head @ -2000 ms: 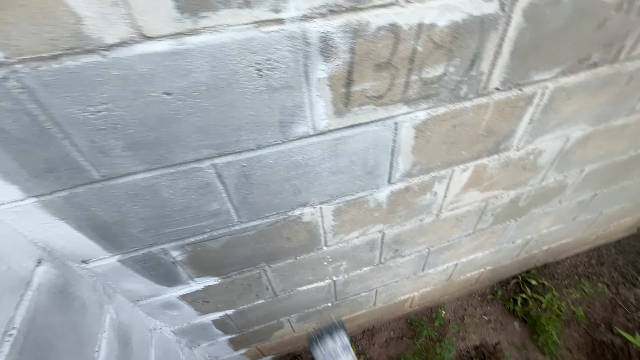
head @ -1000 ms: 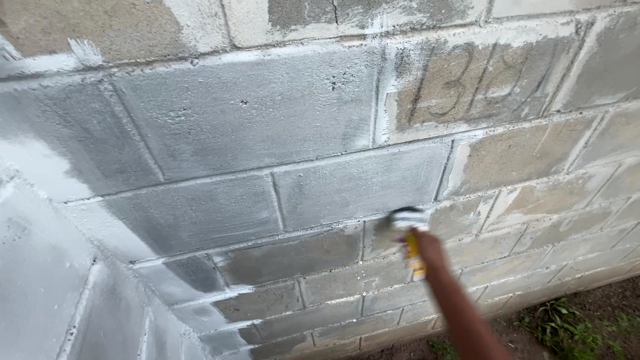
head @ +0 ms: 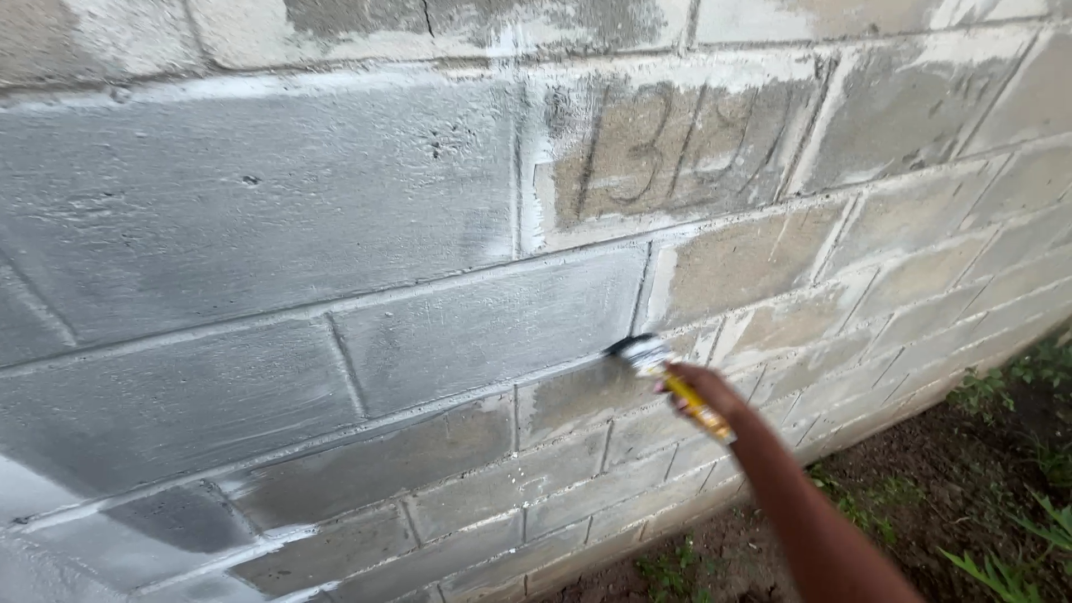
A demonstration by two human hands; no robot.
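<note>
My right hand point(head: 702, 390) is closed around the yellow handle of a paintbrush point(head: 649, 355), right of the middle of the view. The dark bristle tips touch the mortar joint under a grey-coated block, near that block's lower right corner. White paint covers the brush's ferrule area. The concrete block wall point(head: 402, 456) has wet-looking grey and white paint on its left blocks point(head: 251, 201); blocks to the right are mostly bare tan and grey, with white patches along the joints. My left hand is outside the view.
Dark marks are drawn on one upper block point(head: 670, 151). Brown soil point(head: 737, 544) runs along the foot of the wall at the lower right, with green weeds point(head: 988, 569) growing in it. At the lower left another white-painted wall surface point(head: 50, 569) meets this one.
My right hand and forearm, out of view two seconds ago, came in with the brush. Since one second ago the brush has moved slightly right along the joint.
</note>
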